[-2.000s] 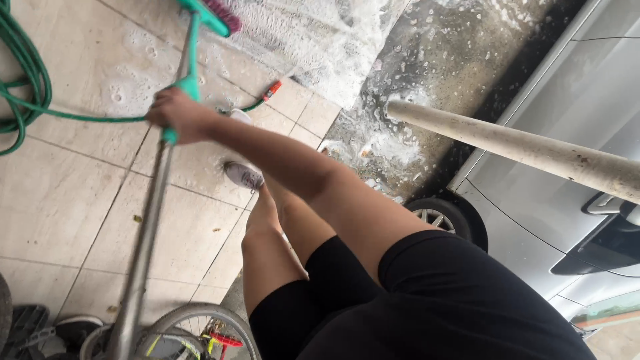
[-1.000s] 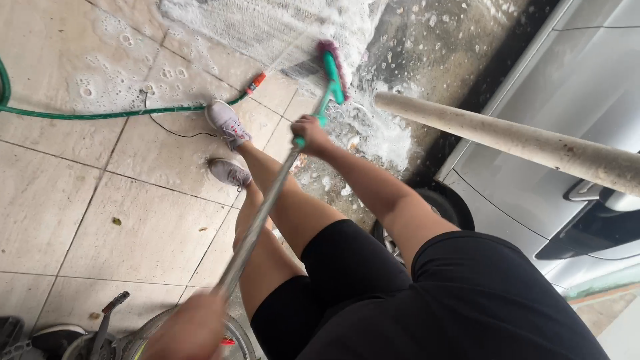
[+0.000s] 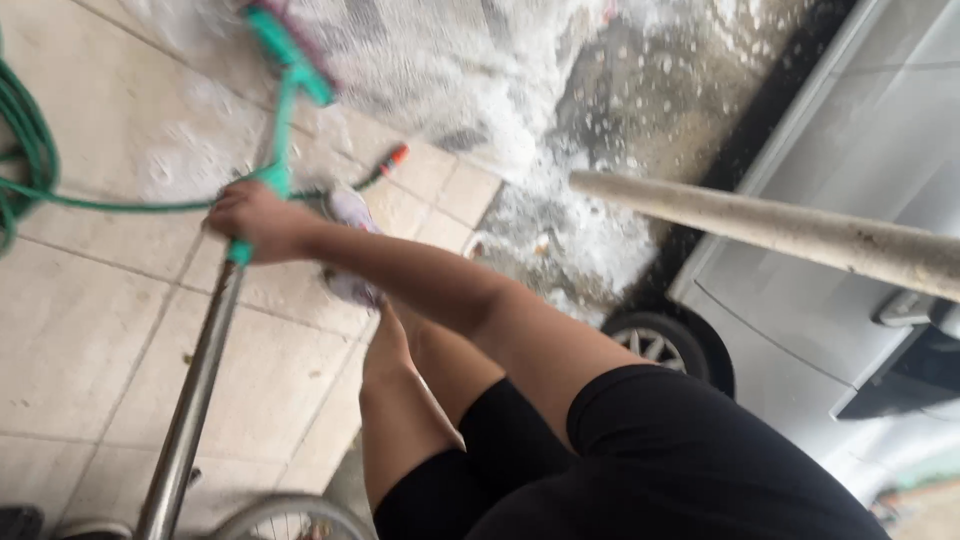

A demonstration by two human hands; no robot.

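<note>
My right hand (image 3: 259, 217) is closed round the green collar of a long-handled scrub brush, where the metal pole (image 3: 191, 405) joins it. The green brush head (image 3: 292, 56) with purple bristles, blurred, is at the left part of a soapy, pale rug (image 3: 450, 75). From my hand the pole runs down and leaves the view at the bottom left. My left hand is out of view. Behind my right forearm, my shoes (image 3: 349, 206) stand on the tiles, partly hidden.
A green hose (image 3: 112, 206) with an orange end fitting (image 3: 395, 159) lies across the tiles, its coil at left. A pale pole (image 3: 750, 221) juts in from the right, before a silver car (image 3: 780, 300). Foam covers wet concrete. A bicycle wheel (image 3: 289, 510) is at the bottom.
The brush head has swung from the rug's right side to its left, my right hand moving left with it. My left hand, blurred at the bottom left one second ago, has gone out of view.
</note>
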